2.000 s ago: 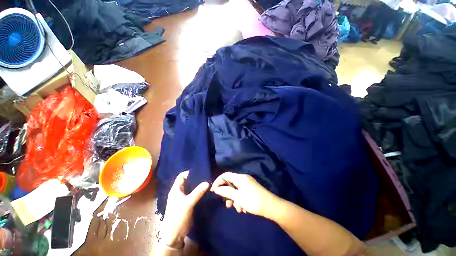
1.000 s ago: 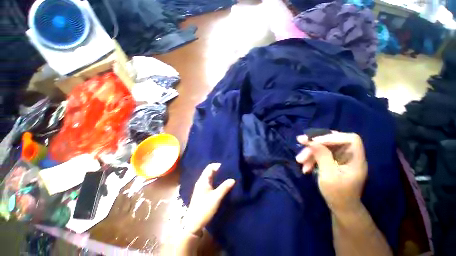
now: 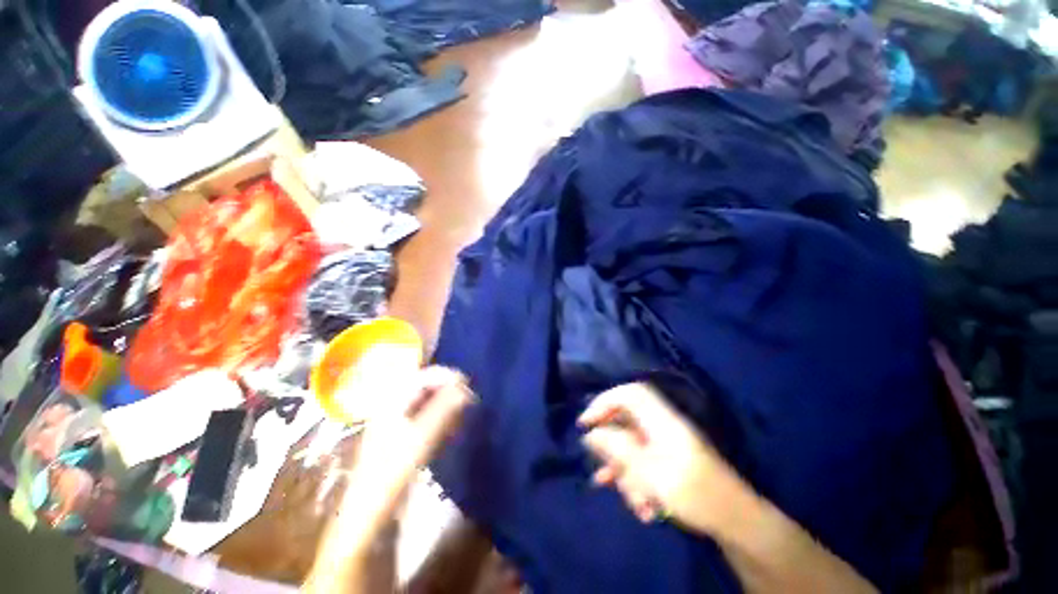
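Note:
A navy blue jacket [image 3: 801, 337] lies heaped in front of me, with a shinier lining fold [image 3: 598, 325] showing near its middle. My left hand [image 3: 427, 424] is blurred at the jacket's left edge, beside the bowl, its fingers drawn together; whether they pinch the cloth is unclear. My right hand [image 3: 656, 458] is over the jacket's lower middle, fingers curled. A small dark spot shows at its fingertips and a small greenish bit near the palm, both too small to name. No needle or thread can be made out.
An orange bowl [image 3: 337, 377] stands left of the jacket. Further left are a red plastic bag [image 3: 226, 284], a black phone [image 3: 216, 466] on pale paper and a fan [image 3: 151, 67]. A purple-grey bundle [image 3: 812, 58] lies at the far end, dark garments [image 3: 986, 290] at right.
My right hand went out to the right and up, then came back lower left. My left hand has moved up and left, and its fingers have drawn together. The view has swung left.

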